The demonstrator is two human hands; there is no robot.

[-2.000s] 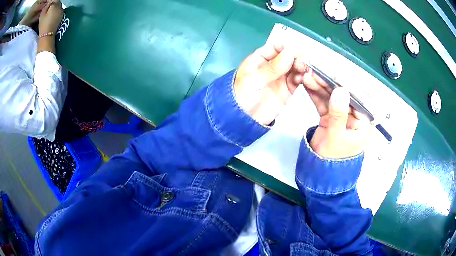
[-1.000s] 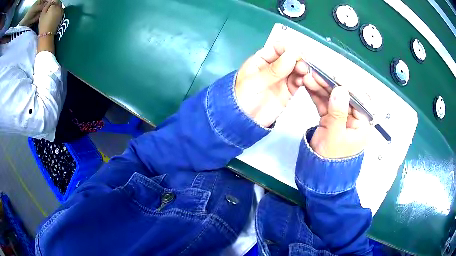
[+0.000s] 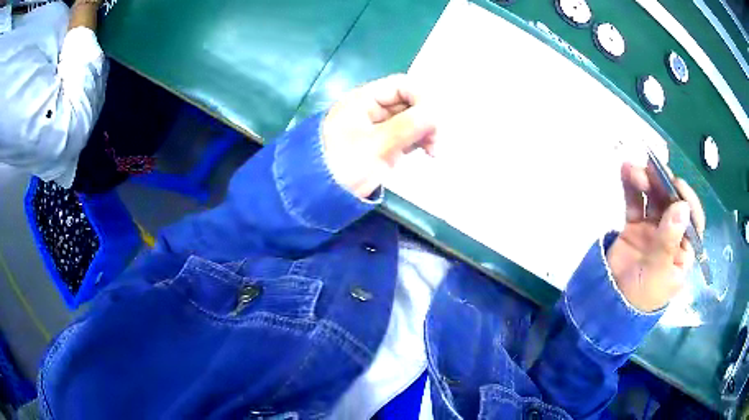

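Observation:
My right hand (image 3: 661,234) is at the right edge of the white work sheet and holds slim silver tweezers (image 3: 663,175) between its fingertips. The tip of the tweezers points up and left, over the sheet. My left hand (image 3: 369,135) is over the left edge of the white work sheet (image 3: 526,156), with its thumb close to the curled fingers. I cannot tell whether something tiny is between them. The sheet looks blank and very bright.
Round black-rimmed units (image 3: 608,39) stand on the green conveyor (image 3: 567,57) beyond the sheet. Clear plastic film (image 3: 719,279) lies right of my right hand. A person's white sleeve (image 3: 78,107) is at the left, above a blue crate (image 3: 90,238) of small dark parts.
My hands have moved apart, the left toward the left and the right toward the right with the tweezers. The view has shifted, and the units on the belt have changed position.

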